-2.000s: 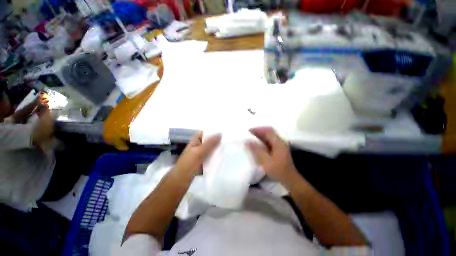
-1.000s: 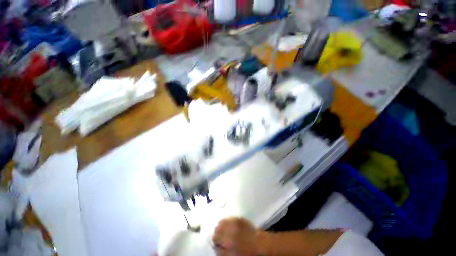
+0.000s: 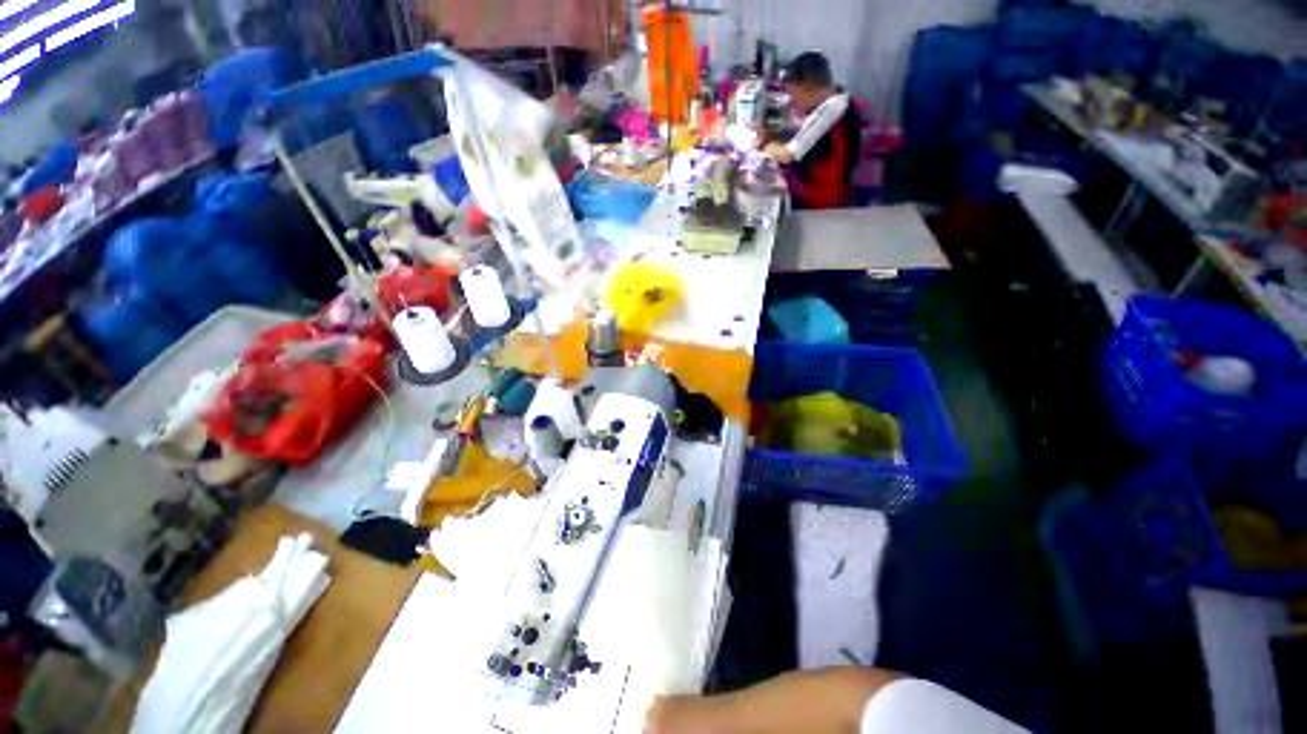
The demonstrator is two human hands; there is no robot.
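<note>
The white lockstitch machine (image 3: 581, 538) stands on the table, its needle end towards the bottom edge. White fabric panels (image 3: 401, 667) lie left of the machine head, and a stack of white panels (image 3: 652, 602) lies to its right. My right forearm comes in from the bottom right beside the stack. Only the wrist end of my right hand (image 3: 671, 714) shows at the bottom edge, so its fingers and anything in them are hidden. My left hand is out of the picture.
Folded white pieces (image 3: 230, 645) lie on the brown table part at left. Two white thread cones (image 3: 424, 341) stand behind the machine. A blue crate (image 3: 917, 430) with yellow-green cloth is on the floor at right. A person (image 3: 824, 136) sits at the far table.
The view has swung right and up from the sewing area to the room. Both hands were on a white piece at the table edge; now only my right arm shows, low in the picture.
</note>
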